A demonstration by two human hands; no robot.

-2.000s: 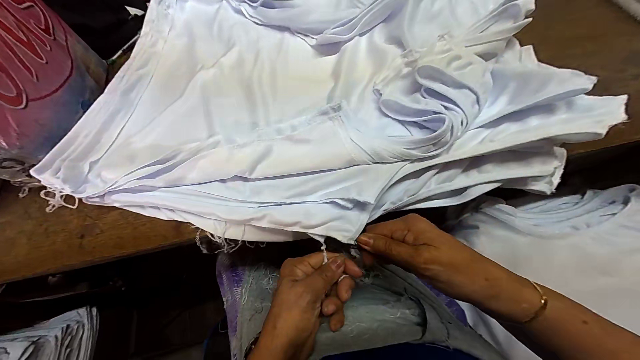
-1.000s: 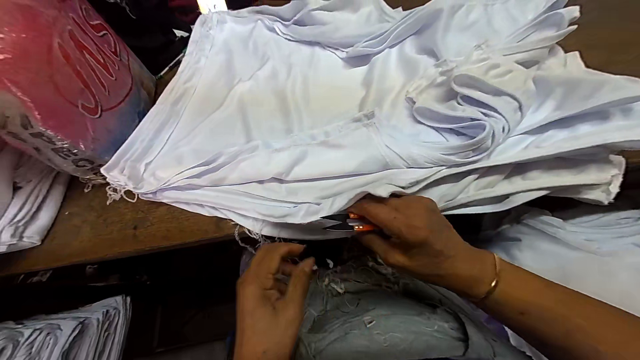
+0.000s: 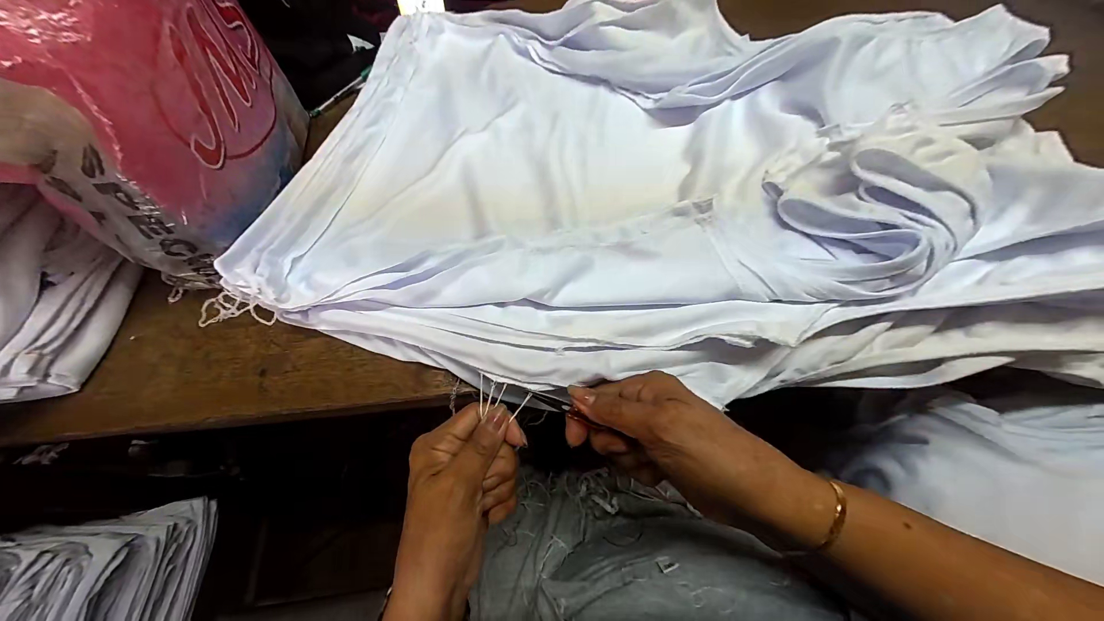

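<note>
A stack of white fabric garment pieces (image 3: 552, 172) lies over the wooden table's edge. Below its near edge, my left hand (image 3: 461, 483) pinches several loose white threads (image 3: 492, 397) that run up to the fabric. My right hand (image 3: 655, 423) is closed around small thread snips (image 3: 580, 417), mostly hidden by the fingers; their dark blades point left toward the threads, close under the fabric edge. A rolled white strip (image 3: 871, 216) rests on the stack's right part. More loose threads (image 3: 233, 309) hang from its left corner.
A red and blue printed plastic bag (image 3: 172, 103) stands on the wooden table (image 3: 216, 379) at the left, beside more white fabric (image 3: 52, 302). Folded white pieces (image 3: 112, 561) lie lower left. White cloth (image 3: 975, 483) is at lower right. Grey cloth with thread scraps (image 3: 638, 561) covers my lap.
My left hand, with fingers apart a second ago, now pinches threads at the fabric edge. The snips in my right hand now point at those threads.
</note>
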